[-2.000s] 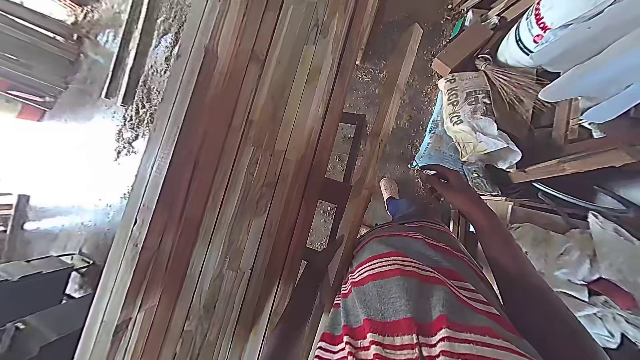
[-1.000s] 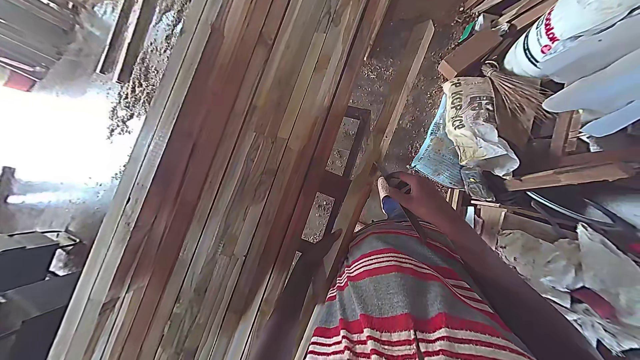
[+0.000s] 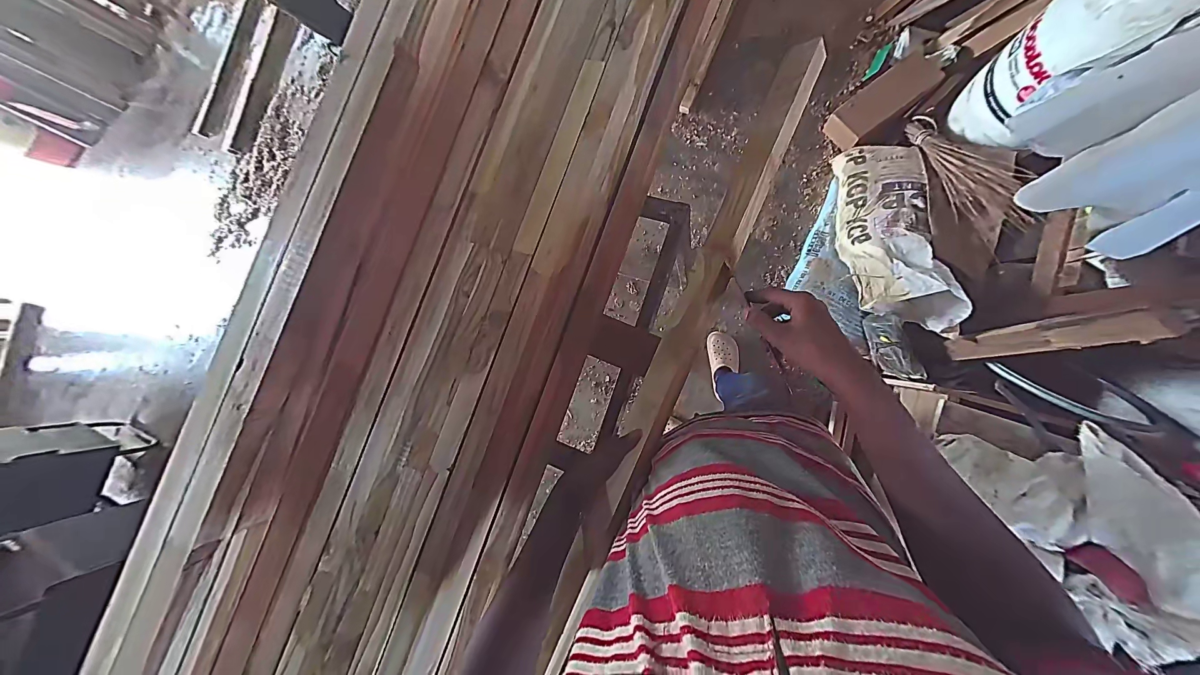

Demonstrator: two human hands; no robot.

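Note:
A long wooden board (image 3: 689, 328) runs diagonally beside a row of joined or closely laid wooden strips (image 3: 441, 309). My left hand (image 3: 600, 469) rests at the board's near part, its fingers dark and partly blurred, so its hold is unclear. My right hand (image 3: 797, 323) is to the right of the board, with a thin, pointed item (image 3: 734, 281) between its fingertips and the board's face. What that item is cannot be made out. A dark frame (image 3: 626, 347) shows between the strips and the board.
Wood shavings lie on the floor (image 3: 708, 169). At right are a printed sack (image 3: 886, 225), a stick broom (image 3: 970, 173), white rolled or bagged material (image 3: 1078, 75), wooden offcuts (image 3: 1069, 336) and crumpled sacks (image 3: 1012, 478). A dark case (image 3: 56, 469) stands at lower left.
My right hand was farther from the board two seconds ago, came close to it one second ago, and is now slightly away from it. My left hand stays at the board.

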